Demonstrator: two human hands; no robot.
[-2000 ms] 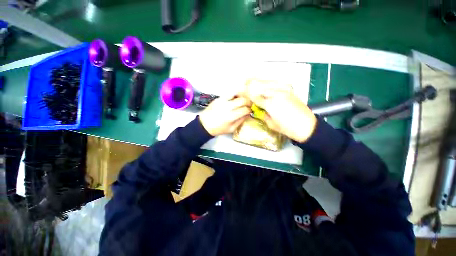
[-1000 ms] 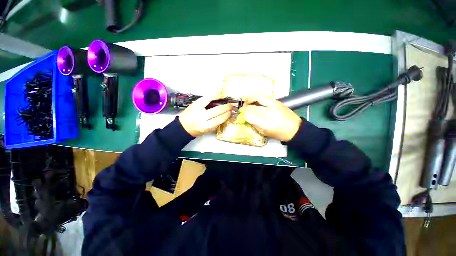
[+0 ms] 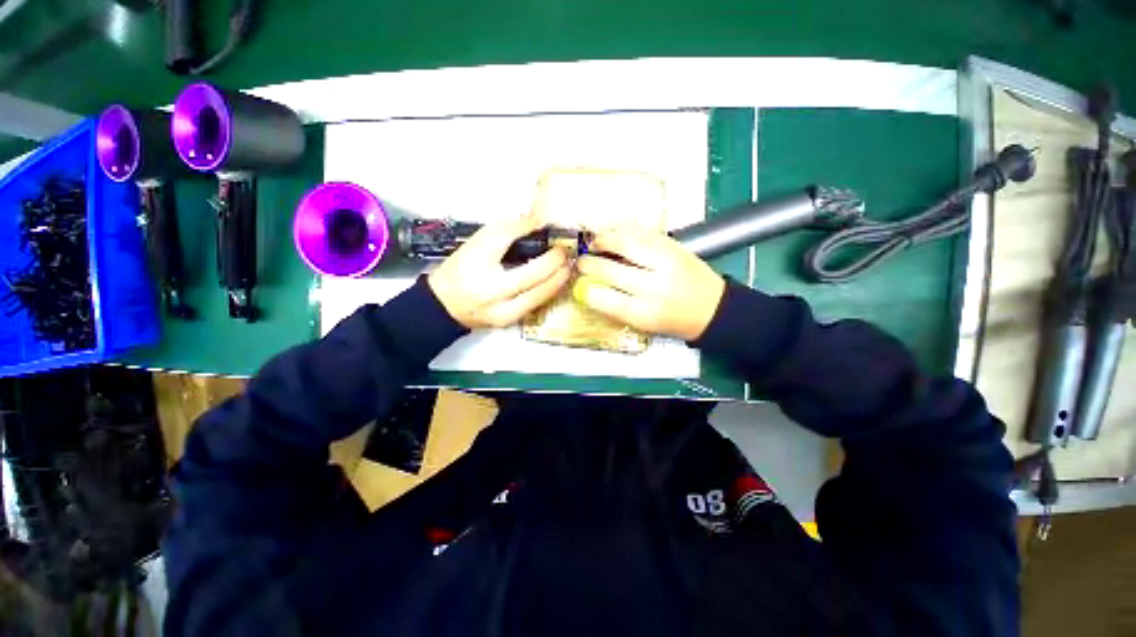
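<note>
A hair dryer with a purple ring lies on the white mat, its black handle core pointing right. My left hand is closed around the far end of the handle core. My right hand pinches small dark wire ends close to my left fingertips, above the shiny tan pad. A bit of blue and yellow shows at the right fingertips. The grey handle sleeve lies just right of my right hand, with the coiled power cord running from it to its plug.
A blue bin of small black parts stands at the left. Two dryers with purple rings wait beside it, handles towards me. A pale tray with grey sleeves and cords is at the right. A white strip crosses the green bench behind the mat.
The whole view has shifted, so the bench items appear further left. My hands stay together at the end of the handle core, with small finger movements at the wires.
</note>
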